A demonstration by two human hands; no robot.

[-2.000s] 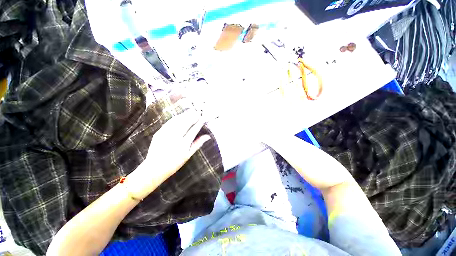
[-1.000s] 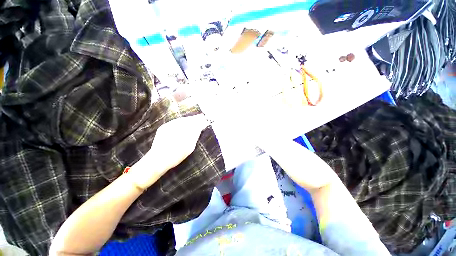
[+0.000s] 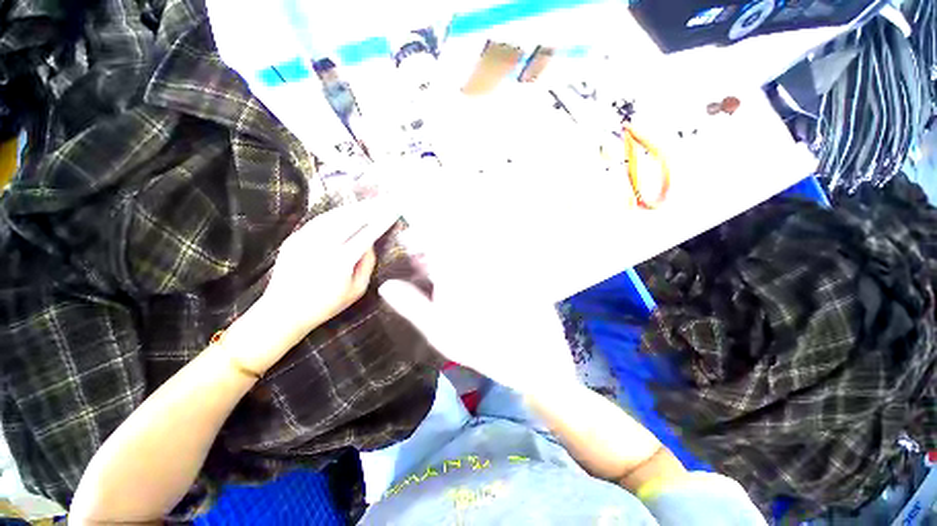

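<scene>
The dark plaid garment piece [image 3: 180,241] is heaped at the left and runs under both hands to the table's front edge. My left hand [image 3: 324,262] lies on the cloth near the needle area, fingers stretched towards its edge. My right hand [image 3: 483,324] is at the cloth's right edge, thumb towards my left hand; glare washes out its fingers, so its grip cannot be told. The sewing machine [image 3: 339,98] stands behind my left hand, its white head with a blue stripe partly lost in glare.
Scissors with an orange loop [image 3: 647,170] lie on the white table [image 3: 719,154]. Tan pieces [image 3: 493,67] and small round brown items [image 3: 723,106] lie further back. A dark machine panel [image 3: 750,21] is at the top. Striped strips [image 3: 873,98] hang right, above a dark plaid heap [image 3: 801,339].
My right hand has moved left from the table's front edge to the cloth's right edge, close to my left hand. My left hand has shifted slightly left, its fingers more stretched.
</scene>
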